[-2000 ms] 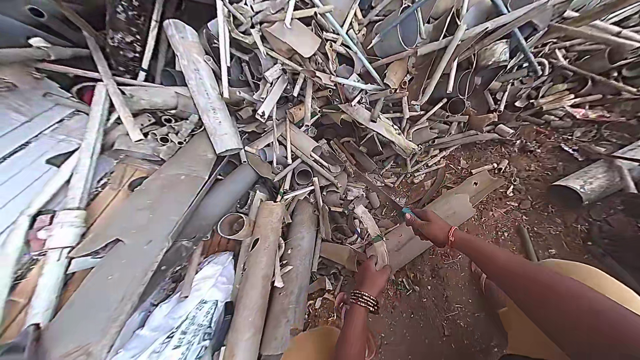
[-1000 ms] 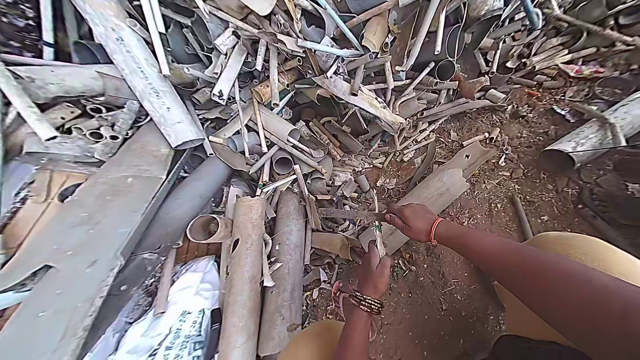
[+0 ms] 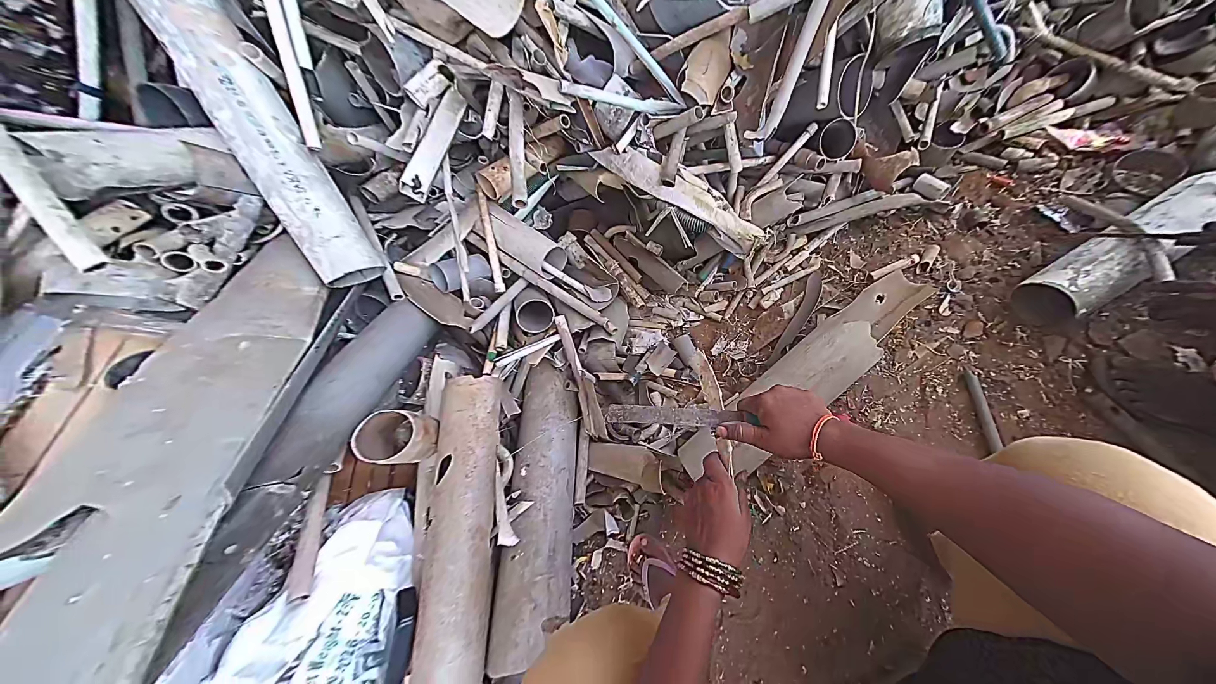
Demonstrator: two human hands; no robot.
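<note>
My right hand (image 3: 781,422) is closed on the green handle of a flat-bladed knife (image 3: 665,415), whose dull metal blade points left. The blade lies across a thin, pale strip of pipe (image 3: 706,378). Just below, my left hand (image 3: 714,513) grips the lower end of that strip, which stands up out of the fist and leans slightly left. Under and behind both hands a long, split grey pipe piece (image 3: 822,366) rests on the soil. Whether the blade's edge touches the strip cannot be told.
A heap of cut pipes and scraps (image 3: 570,237) spreads ahead. Two long pipes (image 3: 461,532) (image 3: 540,522) lie left of my left hand, beside a printed white sack (image 3: 332,589). A wide pipe (image 3: 1102,266) lies at the right, and a short rod (image 3: 982,410) lies on bare soil near my knee.
Two seconds ago the blade pointed up and left from my right hand; now it lies nearly level across the strip. My left hand still holds the strip.
</note>
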